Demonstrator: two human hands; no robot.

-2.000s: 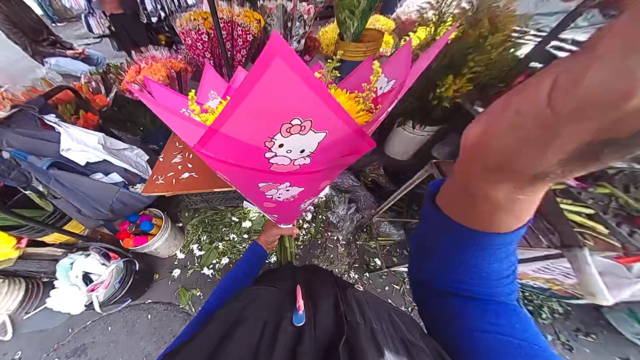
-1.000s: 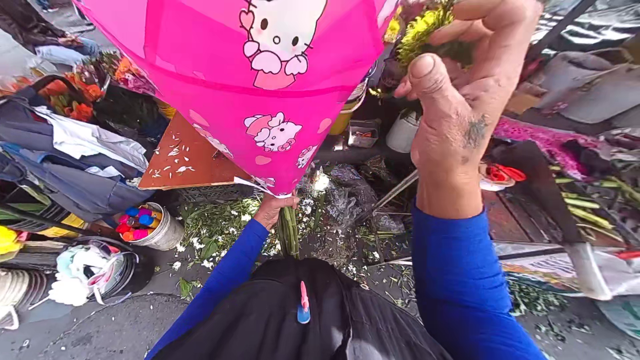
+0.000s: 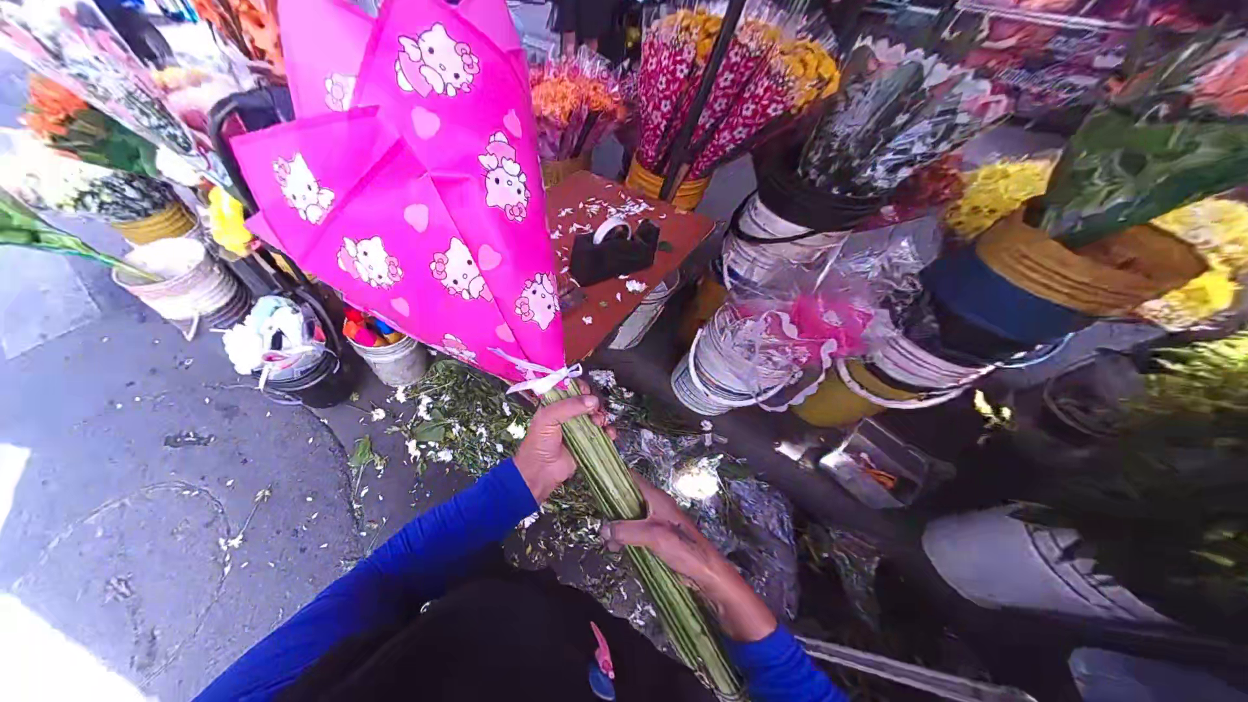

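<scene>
A bouquet wrapped in pink paper printed with cartoon cats and hearts (image 3: pixel 419 205) leans up and to the left in front of me. A thin white ribbon (image 3: pixel 546 378) is tied round its narrow neck. Just below the ribbon, my left hand (image 3: pixel 551 448) grips the bundle of green stems (image 3: pixel 606 468). Lower down, my right hand (image 3: pixel 668 536) is wrapped round the same stems. The wrapping hides the flowers inside. The stem ends reach down past my right forearm.
A brown board with a black tape dispenser (image 3: pixel 614 249) and petals stands behind the bouquet. Buckets of flowers, including a blue and yellow one (image 3: pixel 1014 283), fill the right and back. Left are a white bucket (image 3: pixel 185 278) and a bucket of colourful items (image 3: pixel 385 356). Cut leaves (image 3: pixel 468 419) litter the pavement.
My right hand, raised beside the wrapping a second ago, has come down onto the stems. The bouquet now tilts left, and the view has swung. My left hand still holds the stems.
</scene>
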